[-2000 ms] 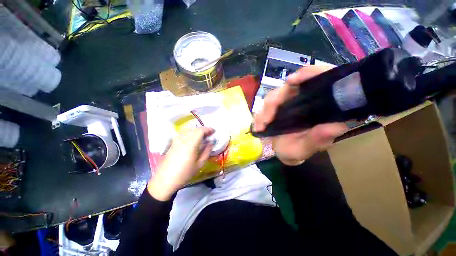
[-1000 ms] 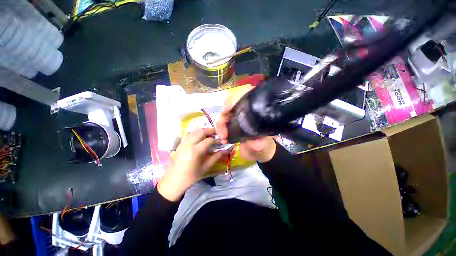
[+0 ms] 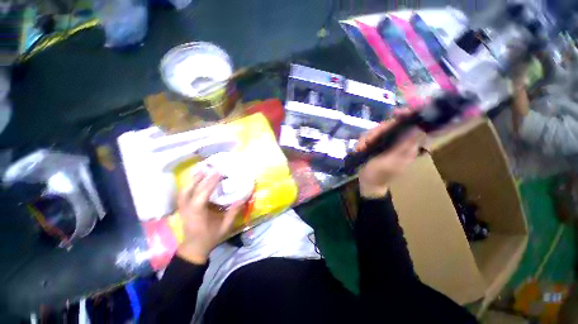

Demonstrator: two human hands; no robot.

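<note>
My left hand rests on the white round housing with its fingers at the near left rim; the frame is blurred. The round part joins a long white bracket housing on the yellow work pad. Red-orange lead wires hang from its near side. My right hand holds the black electric screwdriver to the right of the pad, its tip end pointing down-left near two silver-white screw feeders. Small screws cannot be made out.
An open tin stands behind the pad. A part-finished unit lies at the left. An open cardboard box with black parts is at the right. Printed sheets lie at the back right. Another person's arm shows at the far right.
My right hand has moved the screwdriver away from the round housing, to the right beside the feeders. My left hand remains at the housing. The view has shifted and blurred.
</note>
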